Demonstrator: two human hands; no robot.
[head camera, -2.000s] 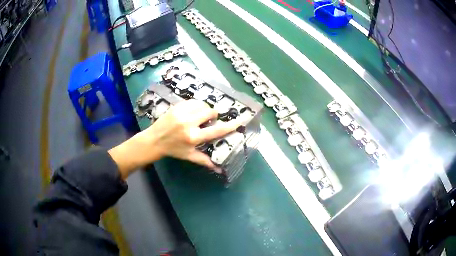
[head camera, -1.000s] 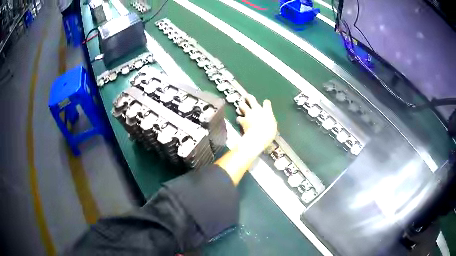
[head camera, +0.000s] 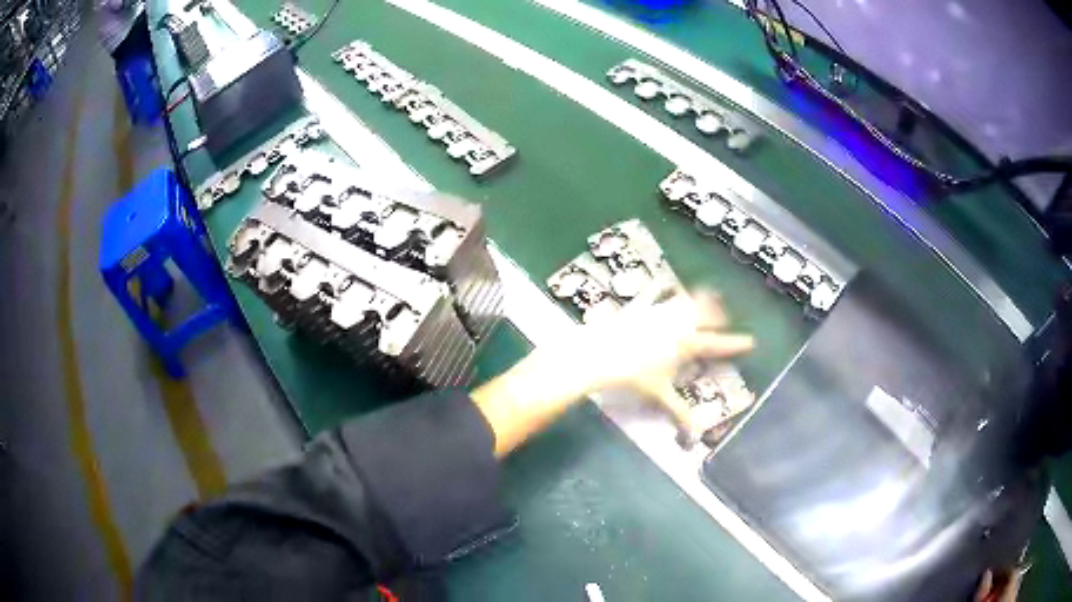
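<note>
My left hand (head camera: 658, 347) is blurred and lies over two carrier strips (head camera: 629, 261) side by side on the green belt. Their ends show on both sides of the hand. The fingers look spread; whether they grip a strip is hidden by glare and blur. Two stacks of strips (head camera: 341, 265) stand left of the hand. A bit of skin at the bottom right edge may be my right hand (head camera: 999, 584); its fingers cannot be made out.
A dark shiny rounded pad (head camera: 823, 470) is at right. Single strips (head camera: 752, 241) lie beyond the hand, and others (head camera: 429, 112) lie farther back left. A grey box (head camera: 247, 94), a blue stool (head camera: 159, 265) and black cable (head camera: 1023, 171) are also in view.
My left hand went from the stack to the strip row, then right and nearer. The row now has a gap, with two strips side by side under the hand. Another strip beyond has shifted back left.
</note>
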